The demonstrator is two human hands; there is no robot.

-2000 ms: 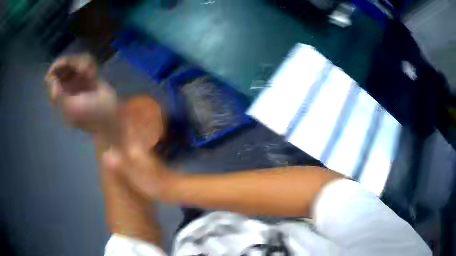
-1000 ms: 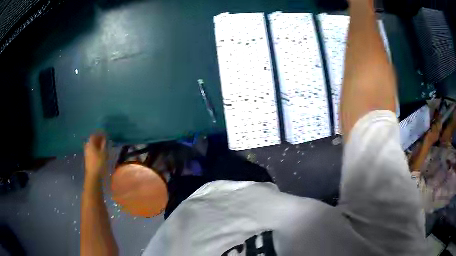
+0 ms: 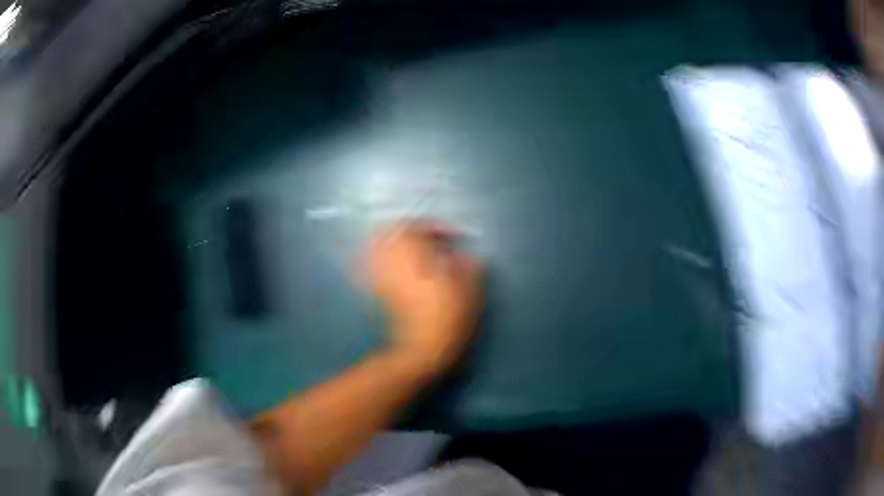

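My left hand (image 3: 426, 281) is over the middle of the green bench mat (image 3: 582, 320). Its fingers look curled, but blur hides whether they hold the small dark spot at the fingertips. Long white circuit boards (image 3: 771, 242) lie side by side on the mat at the right. A slim tool (image 3: 690, 256) lies left of them, blurred. A black strip, probably a ribbed tray (image 3: 244, 257), lies left of my hand. My right hand is not in view; only blurred skin-coloured patches show at the right edge.
The bench mat's left edge runs beside a dark area. My pale sleeve (image 3: 184, 450) is at the lower left. A small bright green thing (image 3: 24, 402) shows at the far left. The whole picture is blurred.
The view has swung left, so the boards and tool now appear farther right. My left hand has moved from below the bench's near edge to over the mat. The orange stool has left view.
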